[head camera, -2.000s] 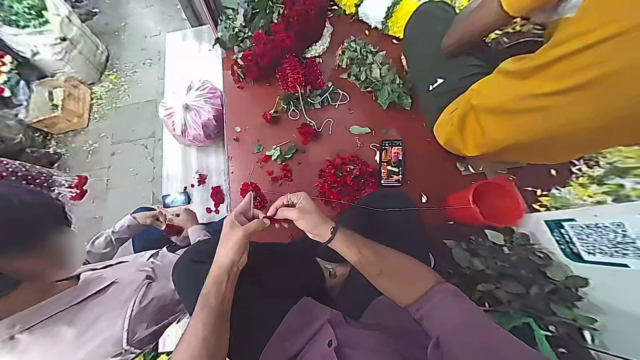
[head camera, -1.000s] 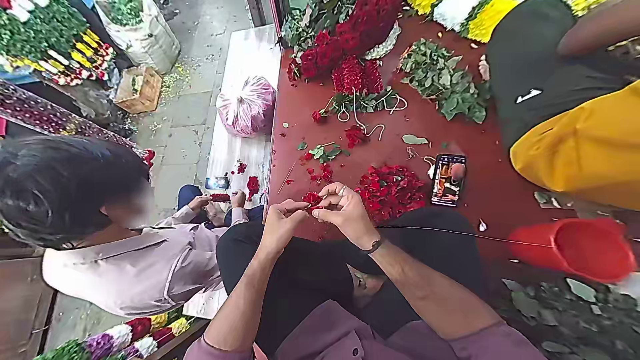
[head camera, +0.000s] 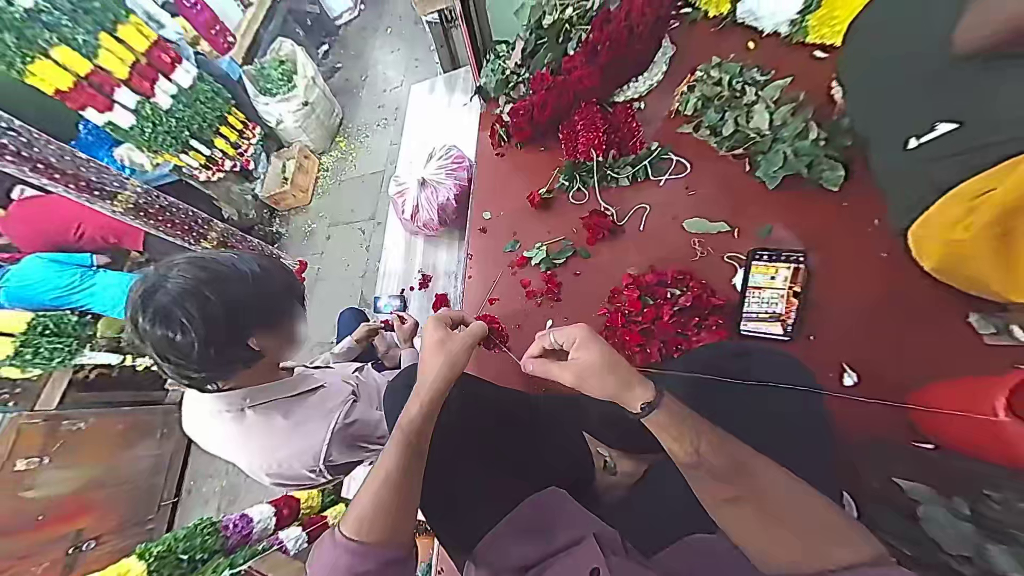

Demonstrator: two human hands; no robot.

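Observation:
My left hand [head camera: 452,342] pinches a thin thread beside a small bunch of red petals [head camera: 494,332], at the near edge of the red table. A thin needle-like piece [head camera: 490,292] sticks up past its fingers. My right hand [head camera: 572,360], with a ring and a dark wristband, grips the same thread a little to the right. The thread [head camera: 808,390] runs on from under my right wrist to a red bucket [head camera: 964,420]. Beyond my right hand lies a heap of red petals [head camera: 664,316]. What my palms cover is hidden.
A phone [head camera: 772,294], green leaves [head camera: 764,120] and red roses [head camera: 576,88] lie on the red table [head camera: 808,216]. A pink-and-white plastic bag [head camera: 432,190] stands on a pale bench at left. Beside me a person [head camera: 296,416] handles red flowers. Someone in yellow sits at right.
My hands have moved apart, with thread now showing between them; one second ago they were close together at the red petals. The view has turned left.

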